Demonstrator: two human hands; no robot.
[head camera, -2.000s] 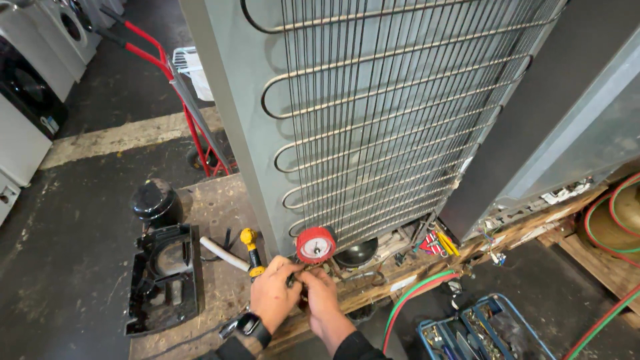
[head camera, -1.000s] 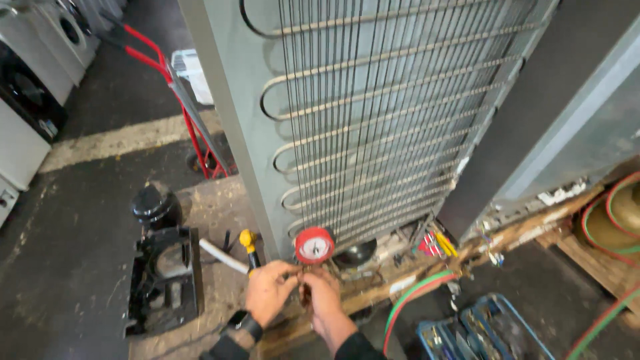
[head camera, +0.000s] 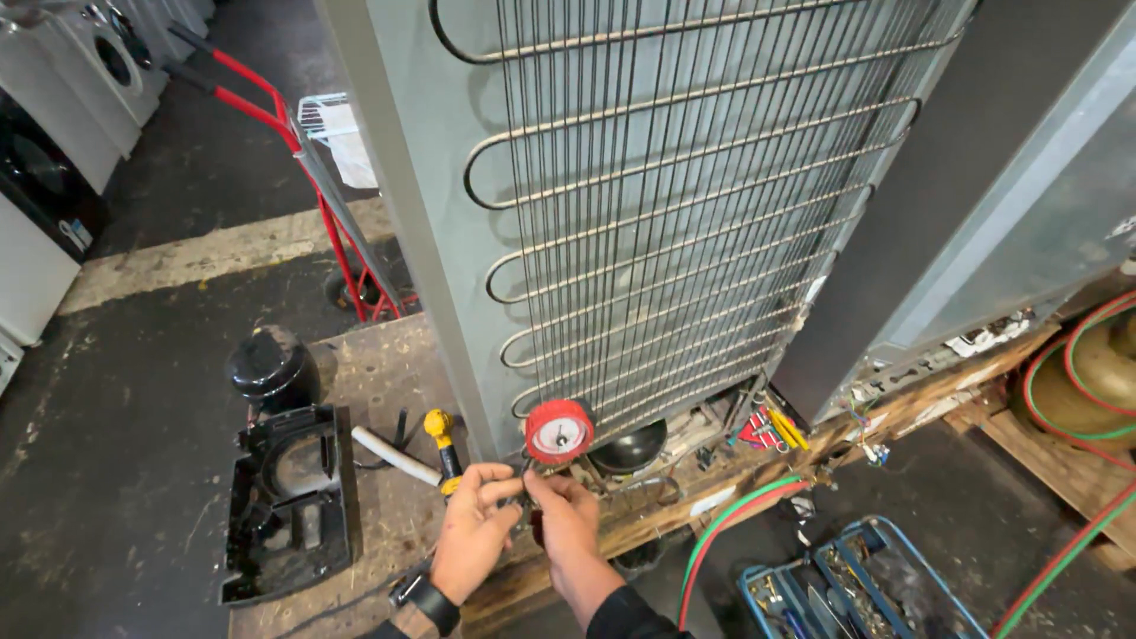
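A pressure gauge in a red rubber casing (head camera: 560, 431) stands at the lower left of the refrigerator's wire condenser coil (head camera: 674, 177). Just below the gauge, my left hand (head camera: 479, 532) and my right hand (head camera: 568, 528) come together, fingertips pinched around a small fitting or thin line that they mostly hide. A dark part shows between the palms. Behind them sits a black compressor (head camera: 630, 446) at the foot of the refrigerator. A yellow and black tool (head camera: 441, 444) lies left of the hands, beside a white tube (head camera: 395, 454).
On the wooden platform (head camera: 386, 355) are a black plastic tray (head camera: 288, 506) and another black compressor (head camera: 273, 368). Red and green hoses (head camera: 723, 524) hang to the right, near a blue toolbox (head camera: 861, 577). A red hand truck (head camera: 337, 213) stands behind at left.
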